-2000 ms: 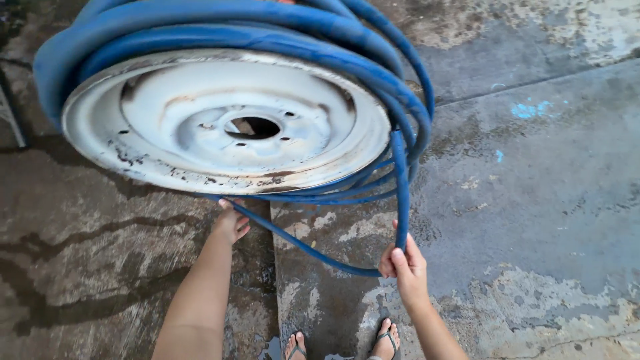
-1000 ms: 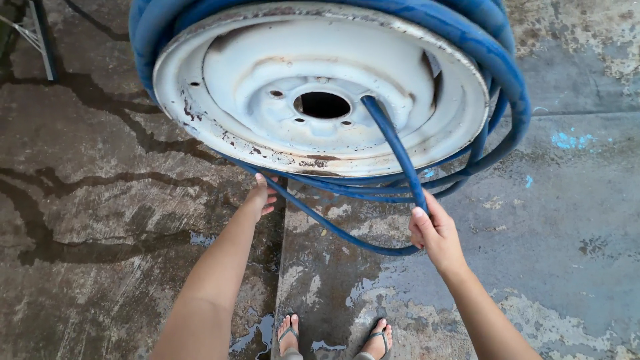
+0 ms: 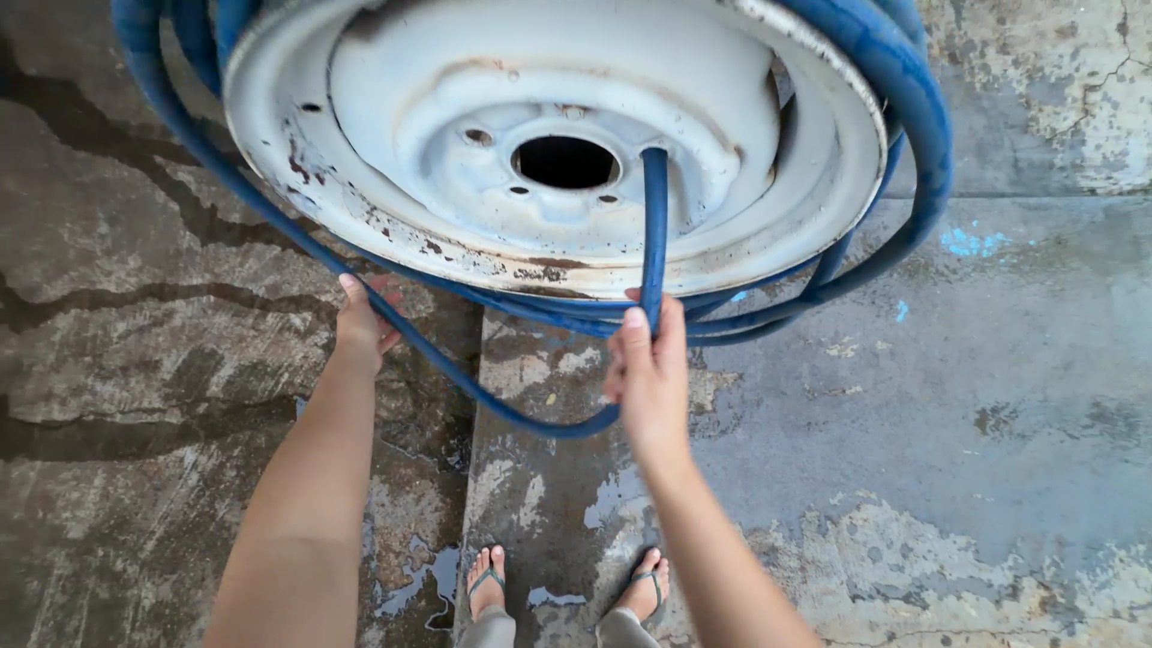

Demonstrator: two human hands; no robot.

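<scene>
A white steel wheel rim (image 3: 423, 216) with chipped, rusty paint fills the upper middle of the head view. Blue hose (image 3: 931, 171) hangs in several loops around it. My right hand (image 3: 650, 360) grips the hose section (image 3: 655, 216) that rises in front of the rim toward the right of its dark centre hole. From that hand the hose dips in a low curve and runs up left past my left hand (image 3: 364, 315). There the thumb lies against the hose, with the fingers partly behind it. What holds the rim up is hidden.
Wet, stained concrete (image 3: 855, 396) lies below, with a seam or low edge (image 3: 472, 405) running between my hands toward my feet. My feet in flip-flops (image 3: 486, 585) stand at the bottom middle. Small puddles (image 3: 441, 576) lie near them.
The hose in my right hand hung outside the rim's right edge two seconds ago; it now crosses the rim's face near the centre hole. The rim looks larger and closer, as the view has shifted.
</scene>
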